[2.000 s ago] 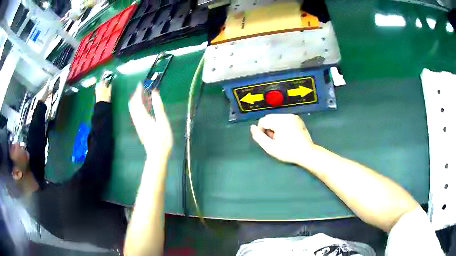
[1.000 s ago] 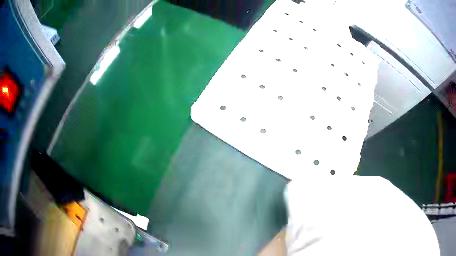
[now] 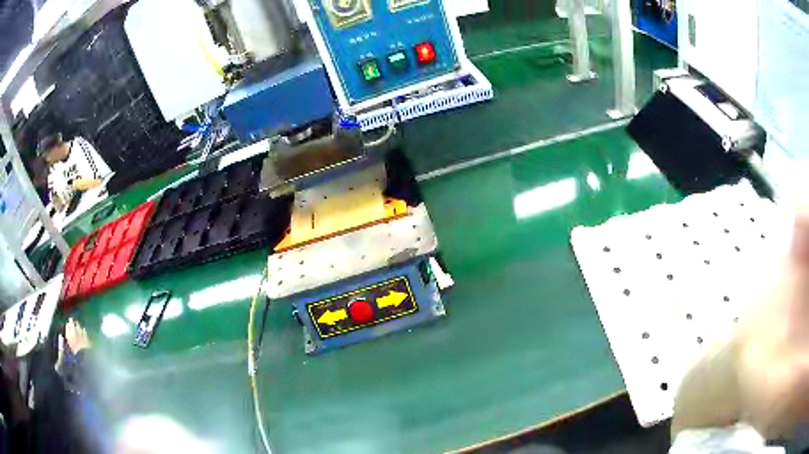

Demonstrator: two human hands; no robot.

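The bench press stands in front of me. Its red start button (image 3: 361, 310) sits between yellow arrows on the blue base (image 3: 330, 338). Above it are the silver fixture plate (image 3: 348, 257) and the nest with a tan pad (image 3: 339, 206) and orange edges. The dark press head (image 3: 317, 160) is raised behind the nest. A thin dark phone part (image 3: 153, 317) lies on the green mat left of the press. My right hand (image 3: 781, 346) is large, blurred and cut off at the right edge; its grip is unclear. A pale blur at bottom left may be my left hand.
Black trays (image 3: 206, 222) and red trays (image 3: 108, 253) stand at left, near another person's hand (image 3: 74, 338). The blue control box (image 3: 390, 51) is behind the press. A white perforated mat (image 3: 670, 284) and a black box (image 3: 687, 133) are at right. A cable (image 3: 255, 363) runs left of the press.
The view swung right, then back to the press, now showing more of the bench. The phone part near my left hand now lies on the mat. My right hand has left the press front.
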